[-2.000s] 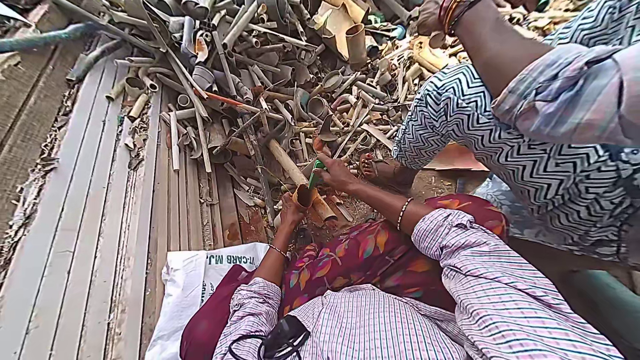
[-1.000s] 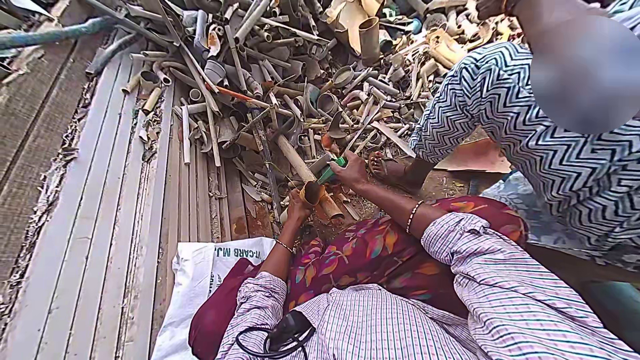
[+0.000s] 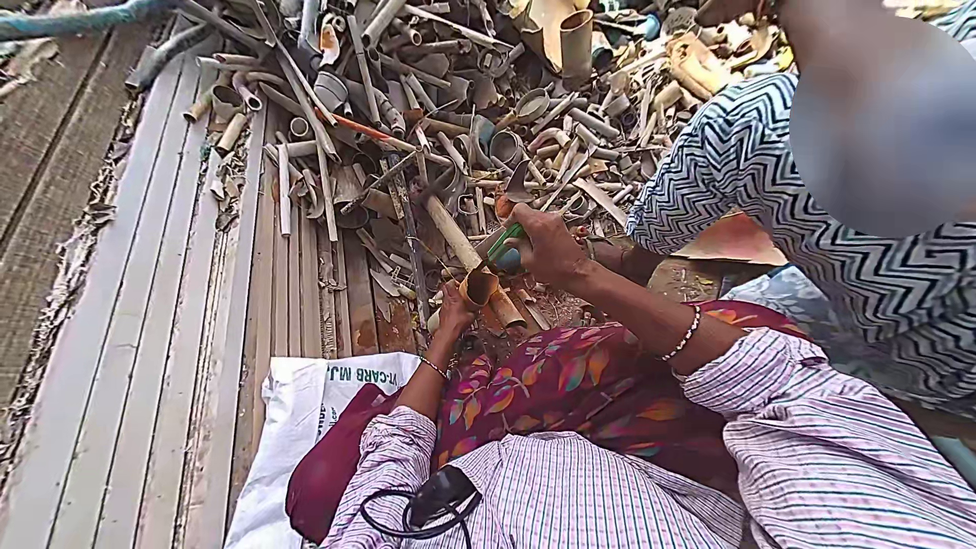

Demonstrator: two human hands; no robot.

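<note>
My left hand (image 3: 455,309) grips a short, brownish-yellow plastic pipe piece (image 3: 480,287), its round open end facing up toward me. Just to the right and higher, my right hand (image 3: 545,248) is closed around the green handle (image 3: 505,242) of a tool. A dark part of that tool seems to reach toward the pipe's rim; its exact shape is blurred. Behind the pipe piece a long tan pipe (image 3: 451,232) slants down from the scrap heap. A dark metal bar (image 3: 408,236) stands out to the left of it.
A large heap of broken plastic pipes (image 3: 526,107) spreads across the far side. Long grey grooved strips (image 3: 145,305) lie at the left. A white printed sack (image 3: 293,412) is beside my left leg. Another person in zigzag-patterned clothing (image 3: 762,168) sits close on the right.
My right hand with the green-handled tool has shifted slightly away from the pipe piece since a second ago. My left hand keeps hold of the pipe piece.
</note>
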